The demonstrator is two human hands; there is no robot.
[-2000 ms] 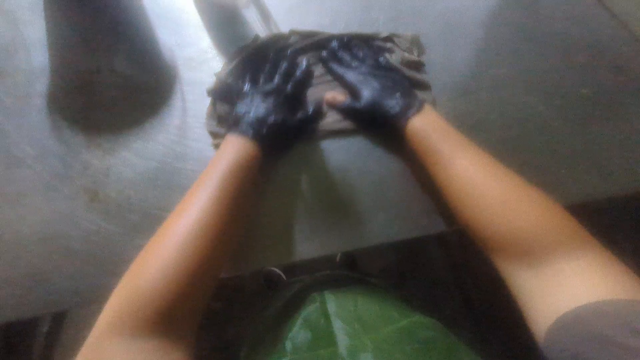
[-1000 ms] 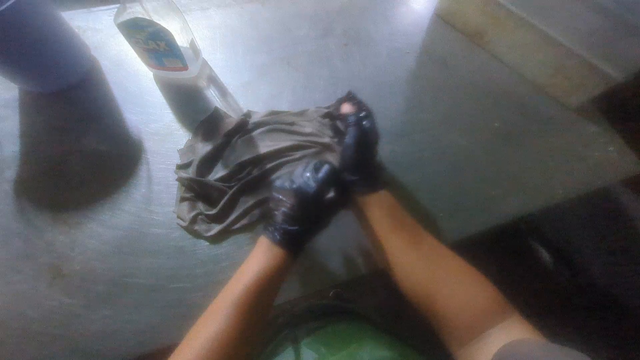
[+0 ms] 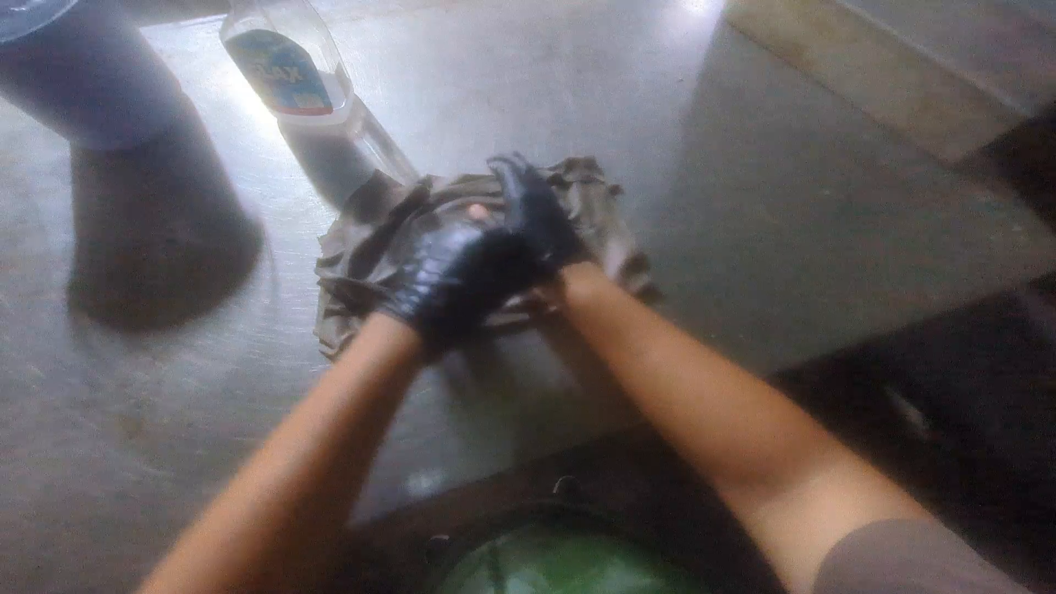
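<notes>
A crumpled grey-brown cloth (image 3: 594,206) lies on the metal table (image 3: 742,247) in the head view. My left hand (image 3: 462,285), in a wet black glove, is over the cloth's middle, close against my right hand. My right hand (image 3: 536,206), also black-gloved, is partly turned on its side above the cloth, its fingers pointing away from me. A bare thumb tip shows between the hands. Blur and overlap hide whether either hand grips cloth.
A clear plastic bottle (image 3: 289,74) with a blue label stands behind the cloth. A purple-blue container (image 3: 91,74) is at the upper left. Below the table's near edge is a green rounded thing (image 3: 561,561). A raised pale ledge (image 3: 858,74) runs at the upper right.
One second ago the cloth lay mostly left of my hands, bunched at my right hand; now it spreads to both sides of them. Two seconds ago both hands lay flat and apart on it.
</notes>
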